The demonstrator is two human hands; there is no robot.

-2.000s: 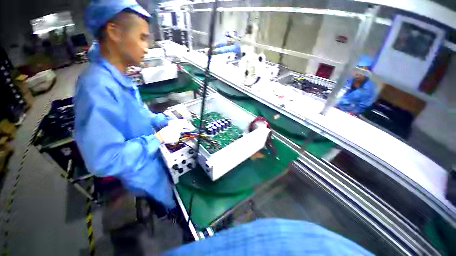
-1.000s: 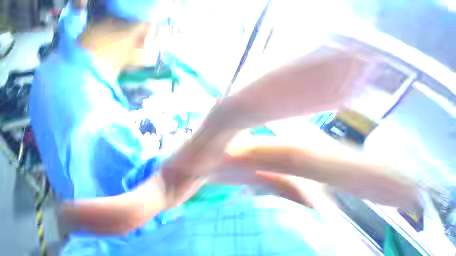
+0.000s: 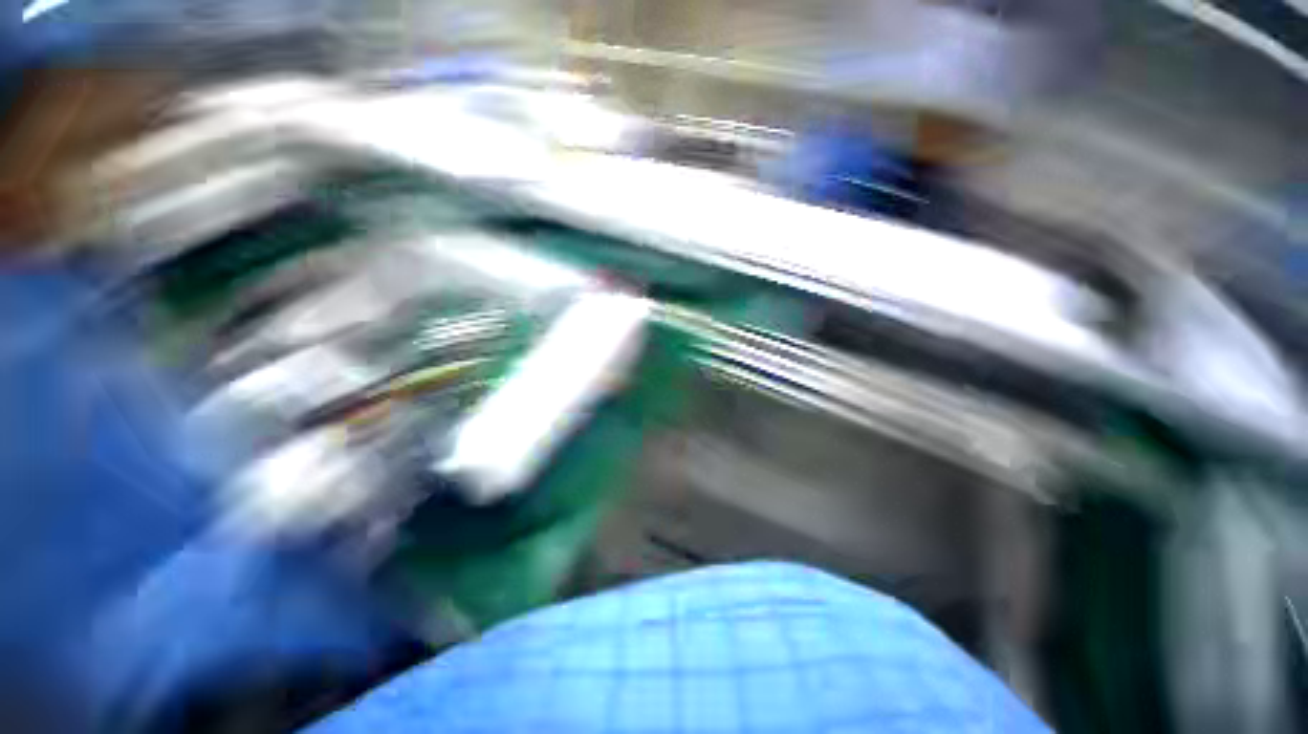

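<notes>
The frame is strongly blurred. The white housing (image 3: 552,394) lies on a green mat (image 3: 495,571) left of centre. The inside of the housing is too smeared to make out its parts. A streak of wires (image 3: 409,387) shows at its near left side, beside the white-gloved hands (image 3: 309,480) of another worker. Neither my left hand nor my right hand is in view. Checked light-blue cloth (image 3: 717,653) of my own clothing bulges at the bottom.
A worker in a blue smock (image 3: 86,473) stands close at the left. A long white bench (image 3: 803,244) crosses behind metal rails (image 3: 861,402). A blurred blue figure (image 3: 846,165) is beyond it. Another white housing (image 3: 215,201) is at the upper left.
The view has swung right, so the worker and housing sit further left. The bare arms and hands that crossed the picture one second ago are gone from view.
</notes>
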